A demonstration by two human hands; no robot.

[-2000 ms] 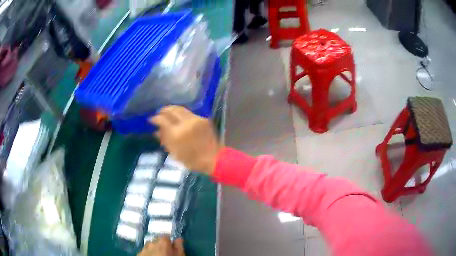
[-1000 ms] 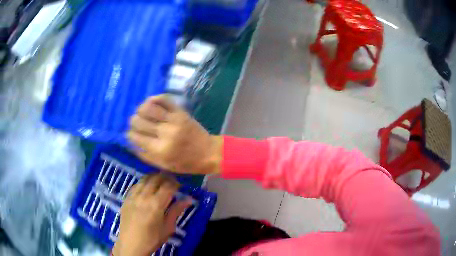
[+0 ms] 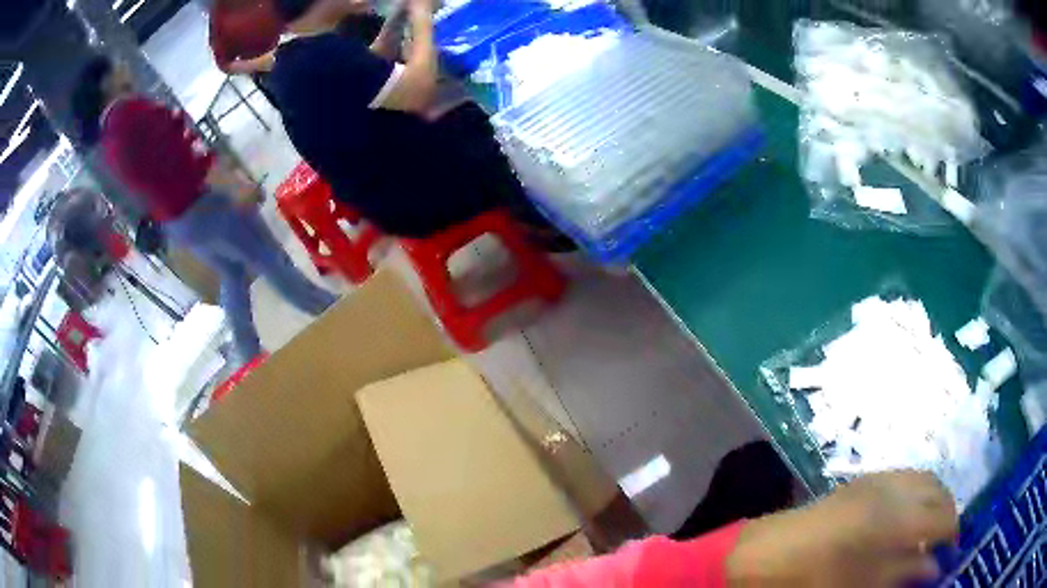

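My left hand (image 3: pixel 855 528), in a pink sleeve, is at the bottom right, beside the near edge of a blue tray (image 3: pixel 1010 523). Slim white parts lie in rows in this tray, which is cut off by the picture's edge. The fingers are blurred and partly hidden, so I cannot tell whether they hold the tray. A heap of small white inserts (image 3: pixel 901 396) lies on a clear blister tray just beyond the hand. My right hand is out of the picture.
An open clear polybag of white blocks (image 3: pixel 878 103) lies on the green bench (image 3: pixel 735 287). Stacked clear trays (image 3: pixel 643 126) rest on blue trays. An open cardboard carton (image 3: pixel 459 471) stands left of the bench. A seated person (image 3: pixel 356 126), a standing person (image 3: pixel 172 172) and red stools (image 3: pixel 488 304) are beyond.
The view has swung left to the carton and people. The raised blue tray and my right hand have left the picture. My left hand now shows at the parts tray's edge.
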